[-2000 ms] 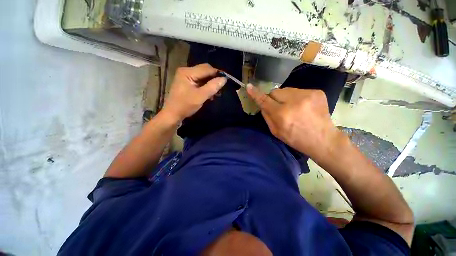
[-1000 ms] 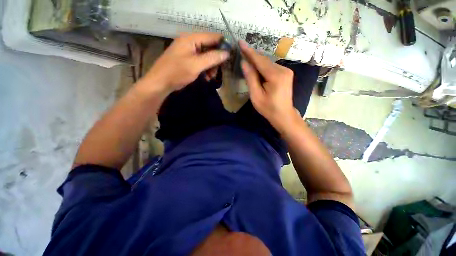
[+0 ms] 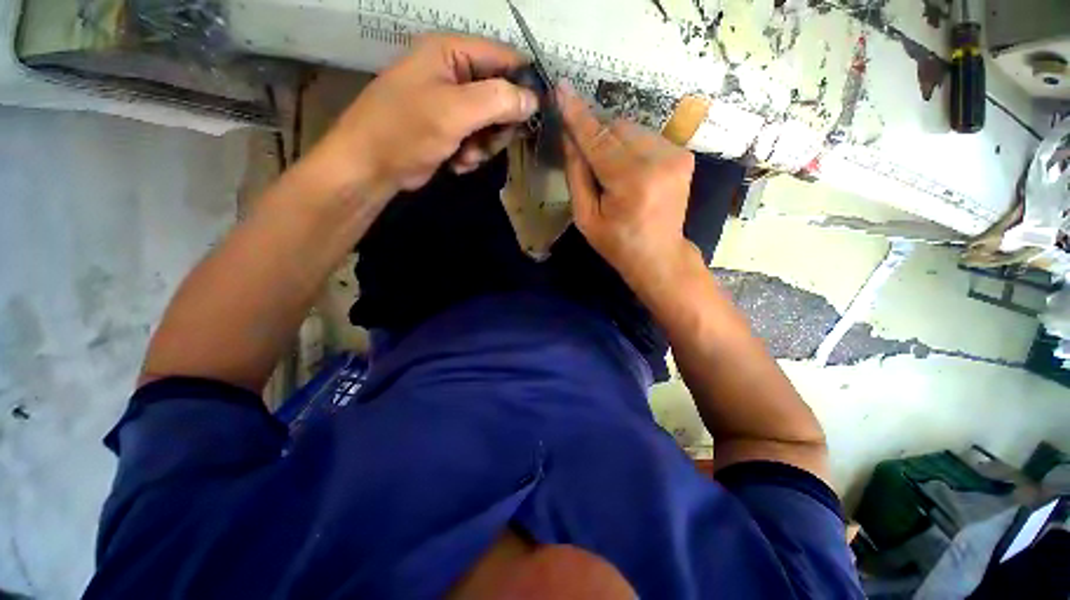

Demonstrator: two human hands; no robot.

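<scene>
My left hand (image 3: pixel 452 111) holds a small dark metal part (image 3: pixel 532 84) in its fingertips, above my lap near the table's front edge. My right hand (image 3: pixel 628 176) grips a thin grey needle file (image 3: pixel 527 33), its tapered end pointing up and away over the table. The file lies against or just beside the dark part; the fingers hide the exact contact. The file's lower end is hidden by my right hand.
The cream table (image 3: pixel 751 70) has chipped paint and a printed measuring scale (image 3: pixel 434 28) along its front edge. A black-and-yellow screwdriver (image 3: pixel 967 88) lies at the right. Green containers (image 3: pixel 915 498) stand on the floor at lower right.
Both hands have risen from over the lap towards the table edge. The file has turned from slanting between the hands to pointing up and away. The camera view has shifted a little.
</scene>
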